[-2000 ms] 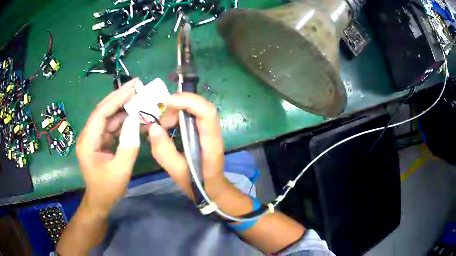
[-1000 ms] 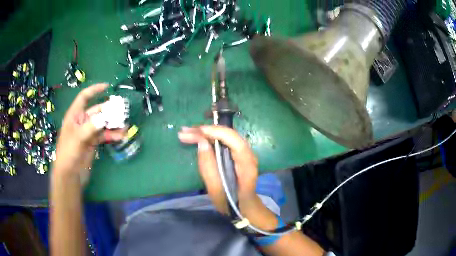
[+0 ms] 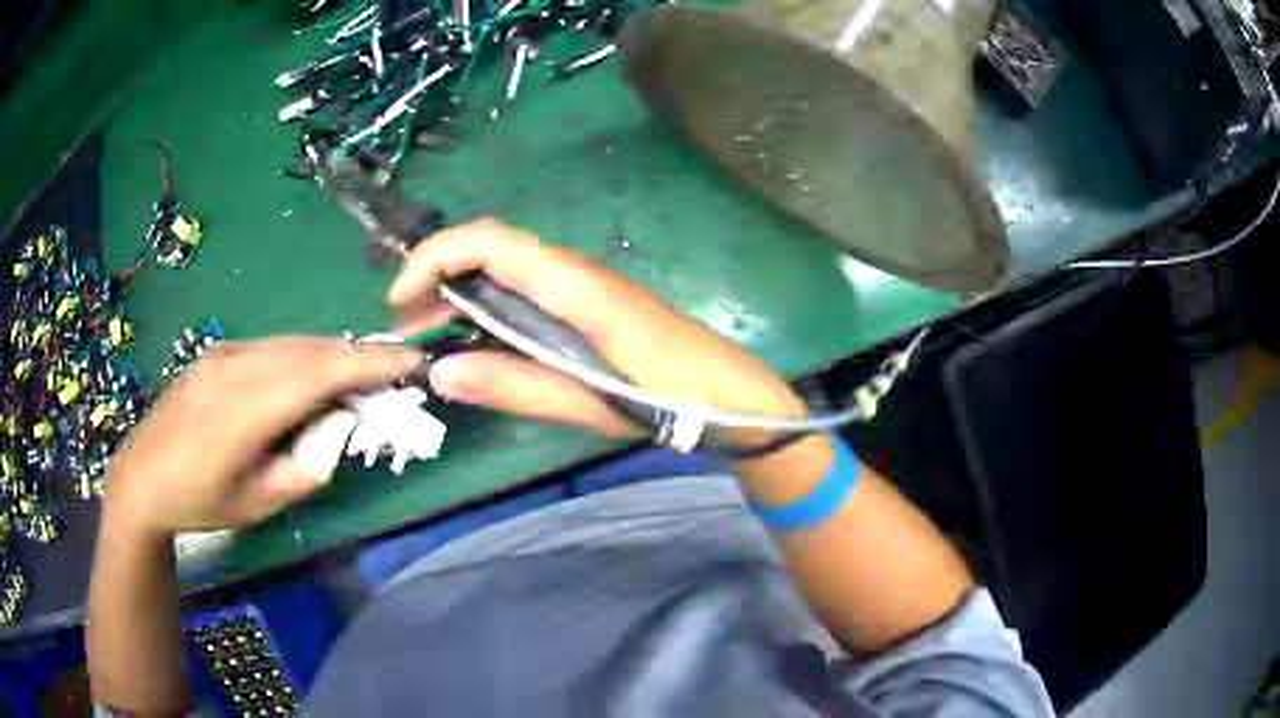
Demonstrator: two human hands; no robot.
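The white plastic housing (image 3: 395, 427) is in my left hand (image 3: 232, 428), below its fingertips, over the front of the green bench. A white finger cot (image 3: 323, 446) shows on that hand. My right hand (image 3: 562, 316) is closed around the black handle of the soldering iron (image 3: 512, 317), whose tip points up and left. A small dark part with a green wire (image 3: 407, 338) lies between the fingertips of both hands; its exact shape is blurred. A white feed tube (image 3: 569, 368) runs along the iron.
The fume hood (image 3: 828, 147) stands at the upper right. A tangled pile of black-and-white lead parts (image 3: 407, 70) lies at the back. Small circuit boards (image 3: 63, 372) are heaped on the left, with a single one (image 3: 176, 236) nearby. A blue crate (image 3: 250, 659) sits below the bench edge.
The hands have come together from apart. The iron has swung to point up-left, the housing has moved down and right, and a dark part with green wire now shows between the fingers.
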